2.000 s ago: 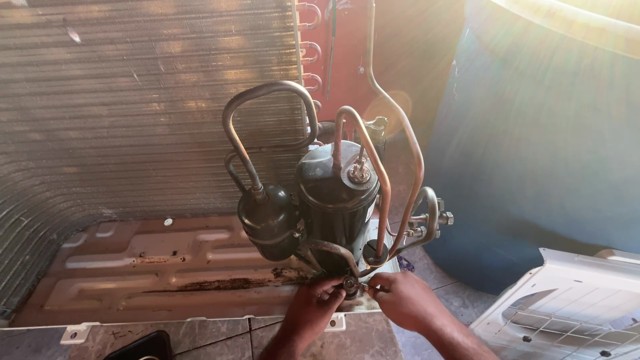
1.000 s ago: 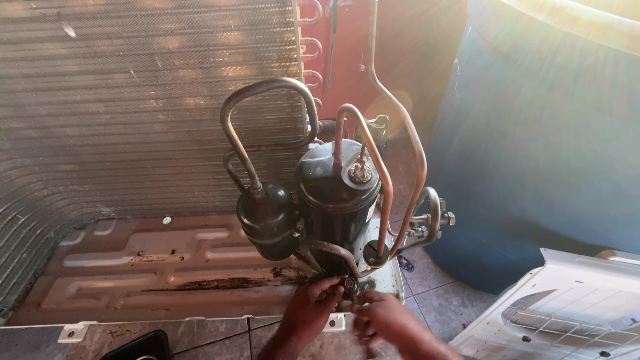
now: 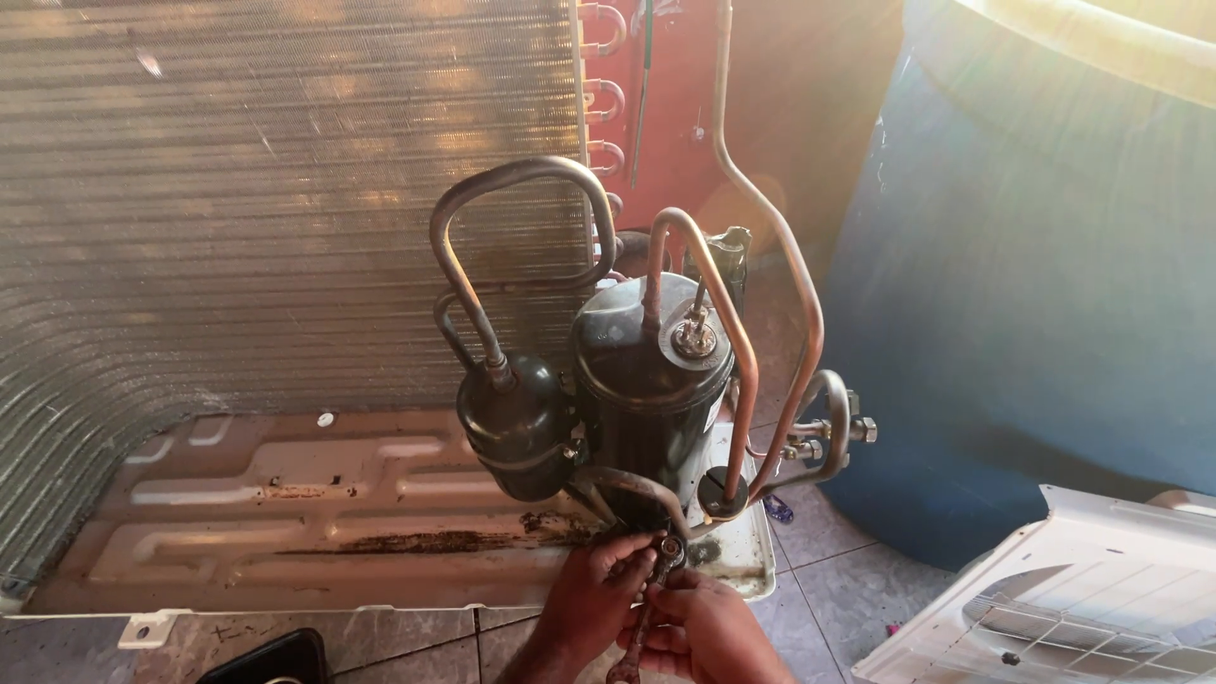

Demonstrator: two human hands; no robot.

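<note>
A wrench points down toward me, its upper end around a nut or bolt at the foot of the black compressor. My right hand grips the wrench's shaft. My left hand is at its upper end, fingertips against the head; whether they pinch it is not plain. Just above the hands bends a copper pipe. A black accumulator stands left of the compressor, and a black round weight or damper sits on the copper pipes at right.
A finned condenser coil rises behind the rusty metal base pan. Service valves stick out at right. Beyond are a large blue barrel and a white grille panel. A black tray or case lies on the tiled floor.
My right hand has moved from the bolt's right side to below it, and now holds the wrench pointing toward me. My left hand has stayed beside the bolt.
</note>
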